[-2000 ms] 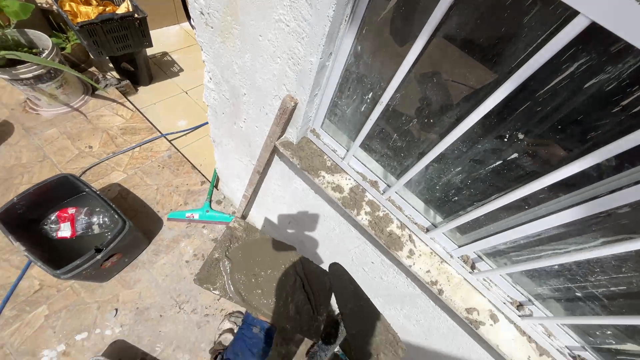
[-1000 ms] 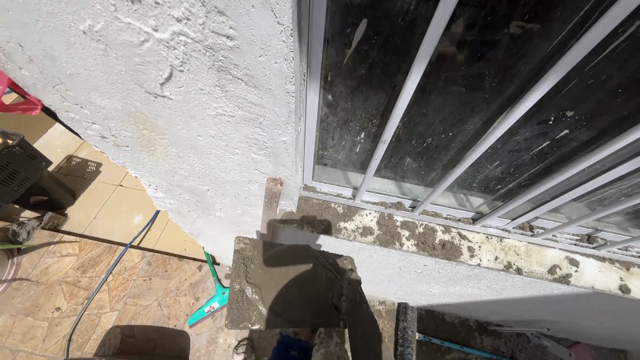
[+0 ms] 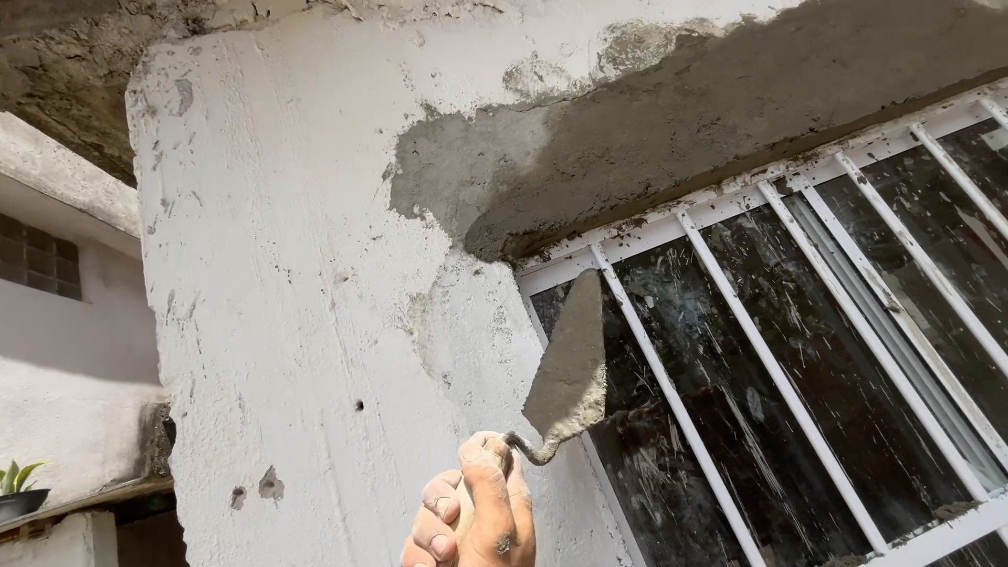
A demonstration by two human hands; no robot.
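My right hand is raised at the bottom centre, its fingers and thumb wrapped around the handle of a pointing-type masonry trowel. The trowel's blade points up, coated with grey mortar, in front of the left end of the barred window. Above the blade tip, a band of damp grey mortar covers the underside and edge of the window's top recess, with a lighter patch at its left end. Whether the blade touches anything cannot be told. My left hand is not in view.
White metal bars cross the spattered glass. A rough white wall with small holes fills the left and centre. Broken concrete overhangs at top left. Beyond the wall's edge, a potted plant stands on a ledge.
The view has swung up from the sill, the mortar board and the floor to the window's top. My right hand with the trowel now shows against the wall and window.
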